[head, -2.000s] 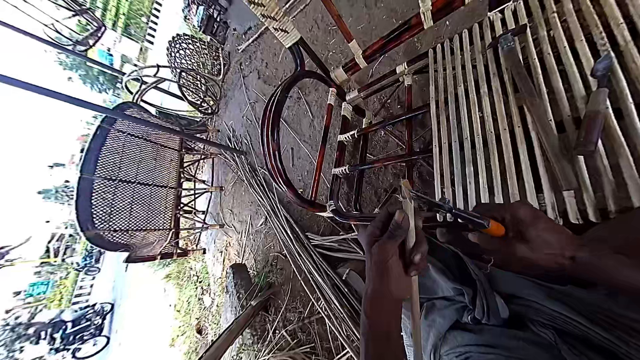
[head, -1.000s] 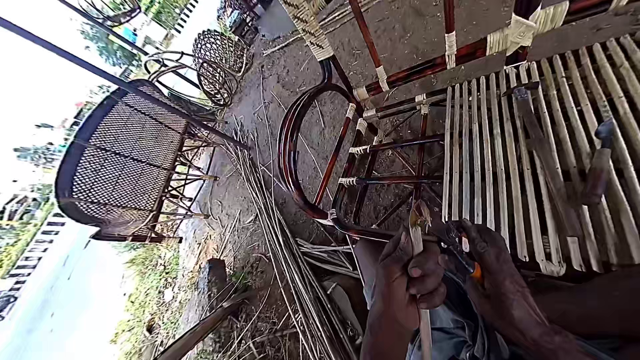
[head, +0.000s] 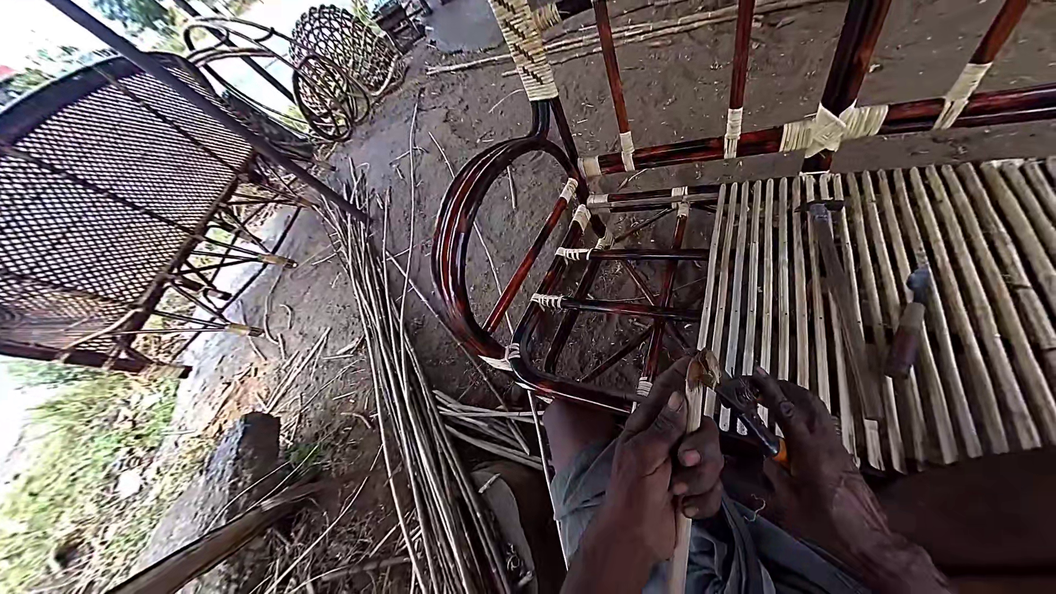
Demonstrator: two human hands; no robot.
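Observation:
Upright in my left hand (head: 660, 462) is a pale cane strip (head: 683, 528), its frayed top end (head: 704, 371) poking out above my fingers. My right hand (head: 813, 462), just to the right, is closed around a cutting tool with an orange handle part (head: 780, 452); its metal end reaches toward the frayed tip, and its exact kind is unclear. Beyond my hands stands a dark-stained cane seat frame (head: 462, 272) with pale bindings at its joints. A hammer (head: 841, 305) and a wooden-handled tool (head: 906, 338) lie on the slatted seat (head: 982, 289).
Long thin canes (head: 388, 346) lie bundled on the ground left of the frame. A woven cane chair (head: 107, 190) stands at the left, a round wicker piece (head: 346, 49) behind it. A dark pole (head: 198, 99) slants across the upper left. A stone block (head: 247, 454) sits lower left.
Both hands stay close together, with the strip still in my left hand. The tool in my right hand shows less of its orange handle than two seconds ago. The view has swung to the right.

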